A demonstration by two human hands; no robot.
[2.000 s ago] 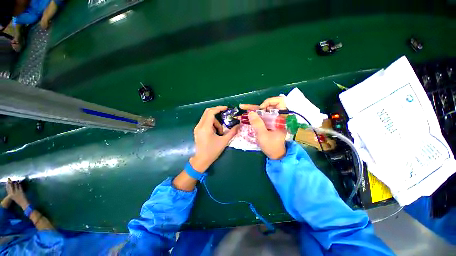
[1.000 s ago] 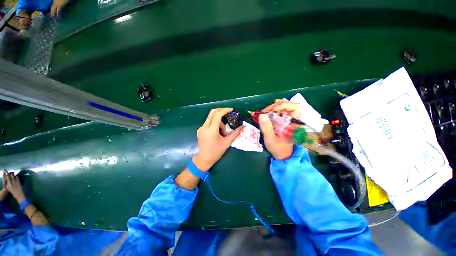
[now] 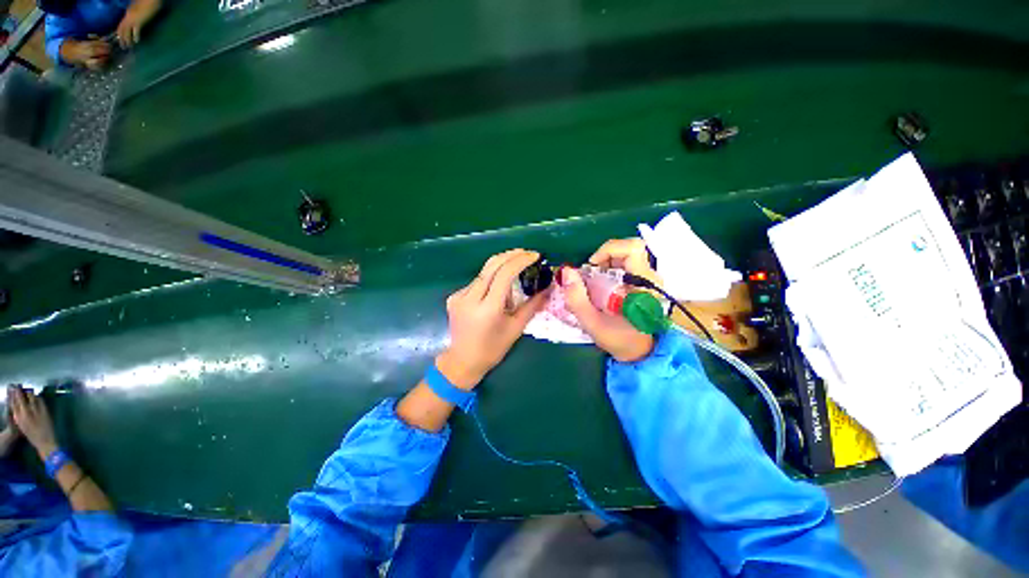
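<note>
My left hand (image 3: pixel 483 322), with a blue wrist strap (image 3: pixel 448 387), holds a small black part (image 3: pixel 535 276) between thumb and fingers. My right hand (image 3: pixel 609 311) grips a dispensing syringe with a red-pink barrel (image 3: pixel 606 296) and a bright green adapter (image 3: pixel 644 312). The syringe's front end is at the black part; its tip is hidden by fingers, so contact cannot be told. A white cloth (image 3: pixel 555 326) with pinkish marks lies under both hands. A clear air hose (image 3: pixel 745 374) curves from the adapter towards the dispenser.
Black parts sit on the green belt (image 3: pixel 508 147). A grey post (image 3: pixel 169 224) reaches in from the left. At the right are white papers (image 3: pixel 903 316) on a black dispenser (image 3: pixel 815 423), a tan pad (image 3: pixel 722 321), a second white cloth (image 3: pixel 686 257) and black trays (image 3: pixel 999 271). Other people's hands show at the left.
Since one second ago my right hand has brought the syringe's front end left to the black part, and the green adapter has dropped lower. The parts on the belt have shifted slightly left.
</note>
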